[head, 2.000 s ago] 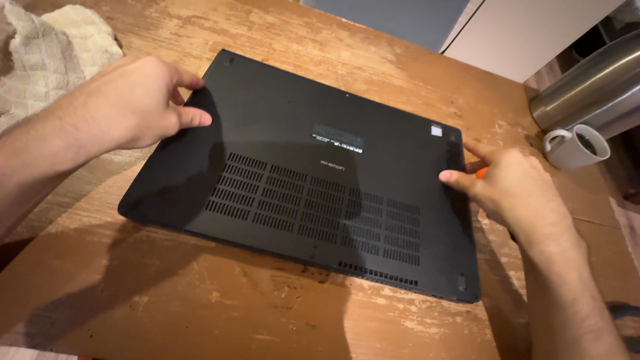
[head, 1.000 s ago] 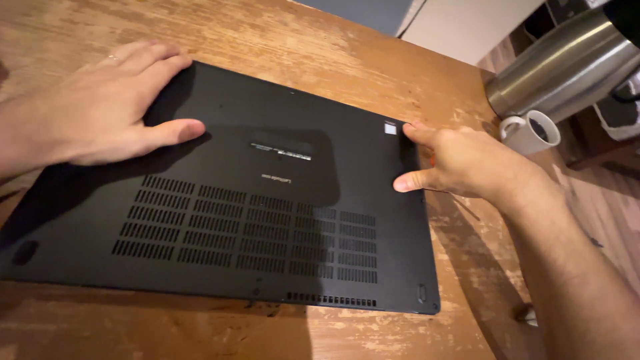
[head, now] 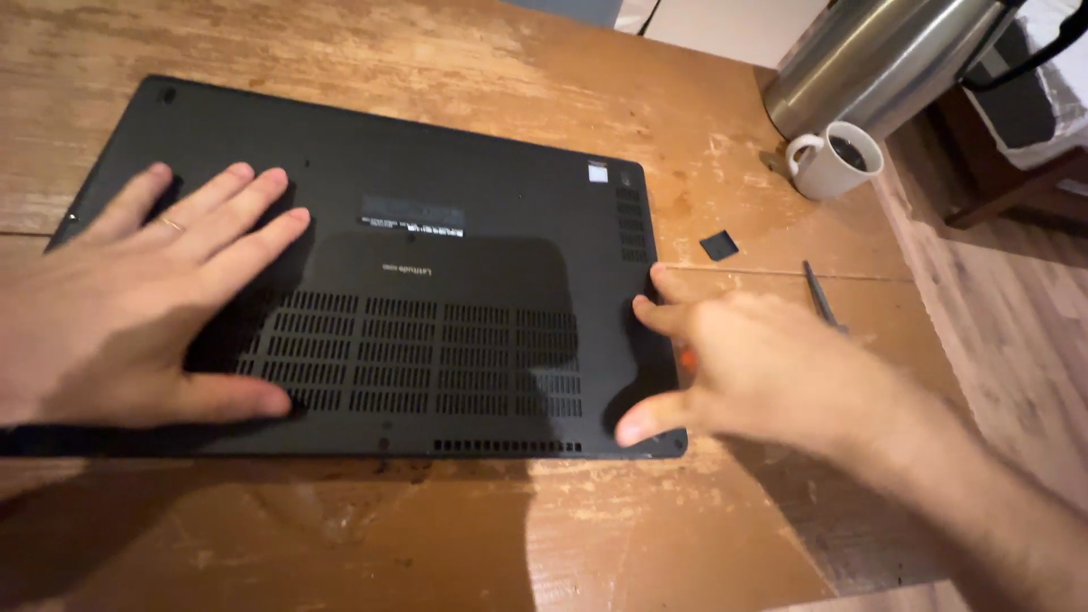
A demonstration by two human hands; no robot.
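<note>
A black Dell Latitude laptop (head: 476,263) lies upside down on the worn wooden table (head: 408,527), its vented bottom cover facing up. My left hand (head: 170,289), with a ring on one finger, rests flat with spread fingers on the left part of the cover. At the right edge of the laptop, my right hand (head: 731,357) touches the cover with its thumb near the lower right corner and its fingers higher up. Something small and orange (head: 688,359) shows beneath the right hand, mostly hidden. Stickers with writing sit on the cover.
Right of the laptop lie a small black square piece (head: 719,246) and a thin dark pointed tool (head: 820,293), partly hidden by my right hand. A white mug with dark liquid (head: 837,161) stands beside a steel vacuum jug (head: 875,64) at the back right.
The laptop was held by its side edges two seconds ago. Now my left hand has moved onto the vented area, fingers spread, and my right hand is lower along the right edge.
</note>
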